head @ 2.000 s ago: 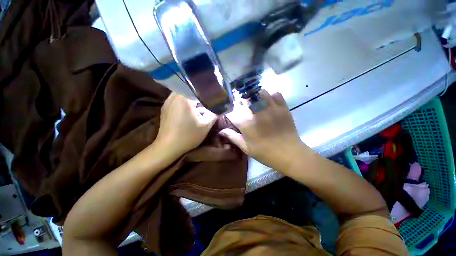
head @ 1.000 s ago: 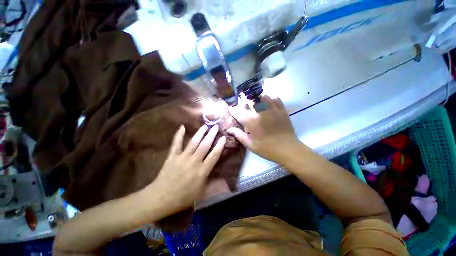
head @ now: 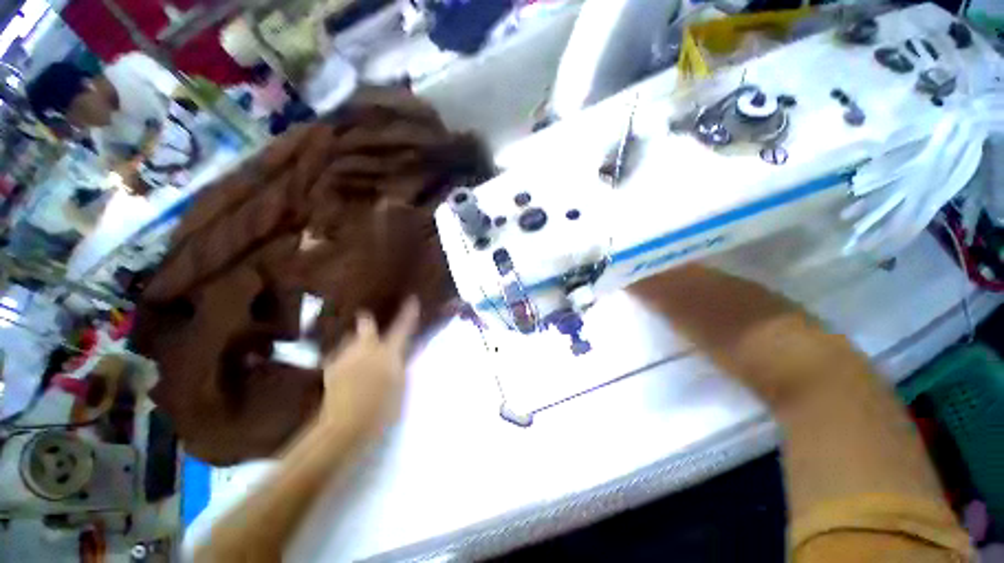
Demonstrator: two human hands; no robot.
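The dark brown garment cloth lies in a large bunched heap on the table, left of and behind the machine head. Small white patches show in its folds. My left hand is slightly blurred at the heap's near right edge, fingers apart and touching the cloth, with no clear grip. My right forearm reaches in behind the white sewing machine head with its blue stripe; my right hand is hidden there. The needle area is washed out by glare.
A green basket stands below the table at right. White strips hang over the machine's right end. A yellow bin is behind it. Another person is at the upper left. Another machine is at the lower left.
The view has lifted and shows more of the room. The brown cloth has moved off the sewing area to the back left. My right hand has left the needle area and gone behind the head.
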